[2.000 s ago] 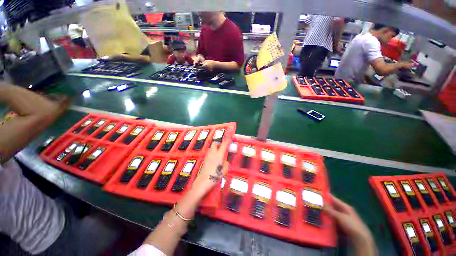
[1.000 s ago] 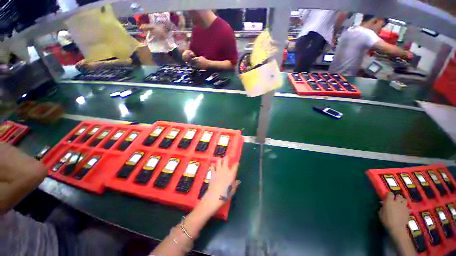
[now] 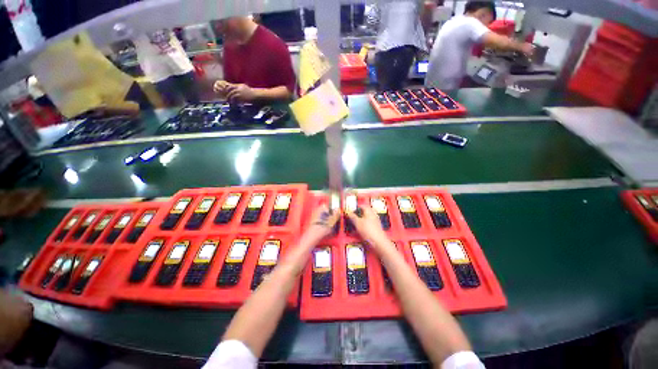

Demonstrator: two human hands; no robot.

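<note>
A red tray (image 3: 472, 299) with two rows of black and yellow keypad phones lies in front of me. My left hand (image 3: 325, 222) and my right hand (image 3: 366, 222) are side by side over its back row. The fingers of each hand close around the lower part of a phone at the row's left end. The pale screens of the left-hand phone (image 3: 334, 202) and the right-hand phone (image 3: 351, 202) show above the fingers. Fingertips are partly hidden. My right forearm covers part of the front row.
A second full tray (image 3: 216, 292) touches this one on the left, with a third tray (image 3: 101, 294) beyond it. Another tray (image 3: 635, 198) is cut off at right. A grey post (image 3: 335, 162) with cards rises behind. A loose phone (image 3: 451, 140) lies on the green belt. Workers stand opposite.
The view has turned right. The tray under my right hand has come left, against the centre tray. My left hand has left the centre tray, and both hands are now at phones.
</note>
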